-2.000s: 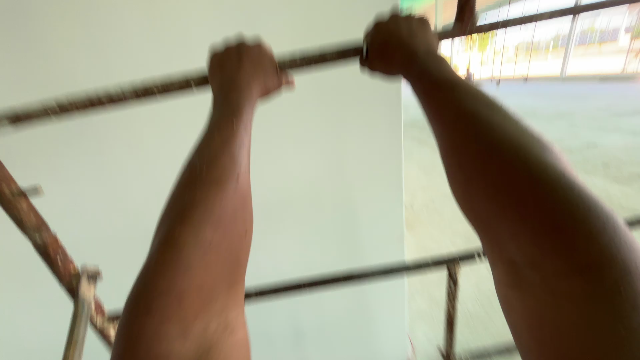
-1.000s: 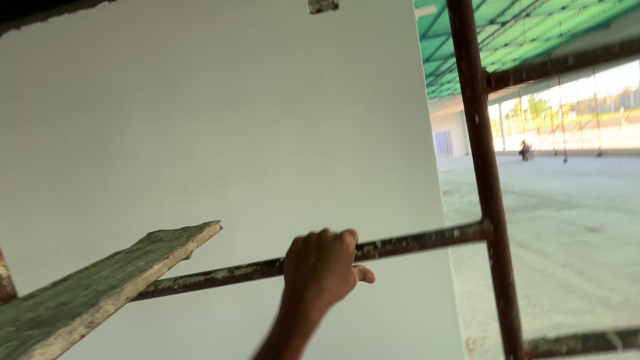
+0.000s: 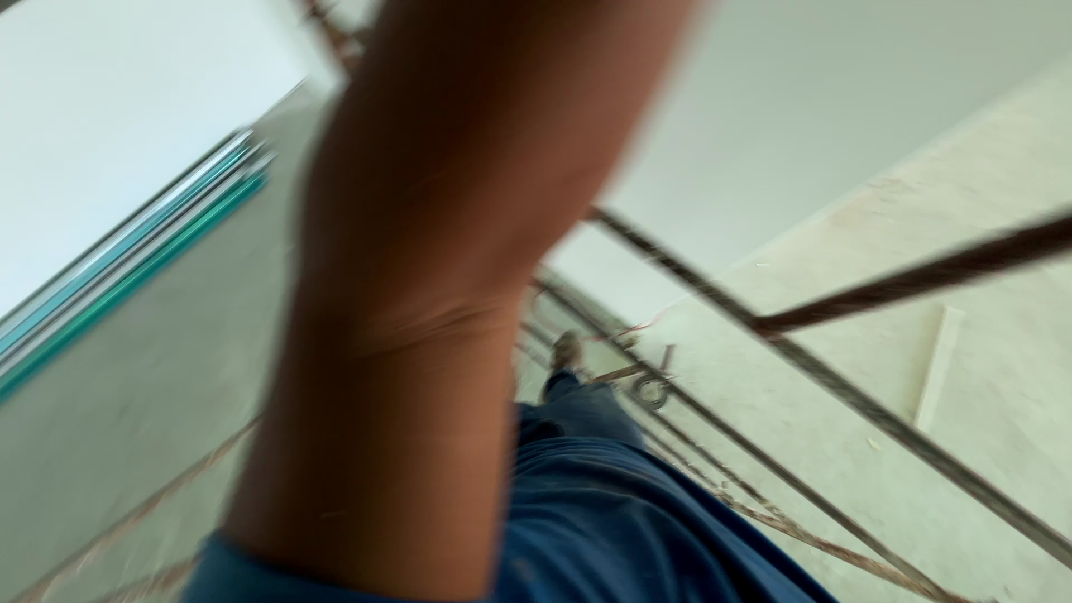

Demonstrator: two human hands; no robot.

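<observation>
One bare forearm of mine crosses the middle of the head view and runs out at the top, so its hand is out of frame. My other hand is not visible either. Below the arm show my blue shirt [image 3: 636, 519] and a foot [image 3: 567, 352] near the rungs of a rusty metal scaffold frame [image 3: 695, 285]. A brown scaffold tube [image 3: 921, 280] joins that frame at the right. What either hand touches cannot be seen.
A stack of long panels with green and blue edges [image 3: 142, 268] lies at the left. The pale floor [image 3: 988, 360] stretches far below on the right, with a light strip [image 3: 938, 368] on it. Thin rusty braces [image 3: 151, 502] cross the lower left.
The view has swung steeply down to my body and the floor. The hand seen on the scaffold bar one second ago is out of view; a forearm now fills the middle.
</observation>
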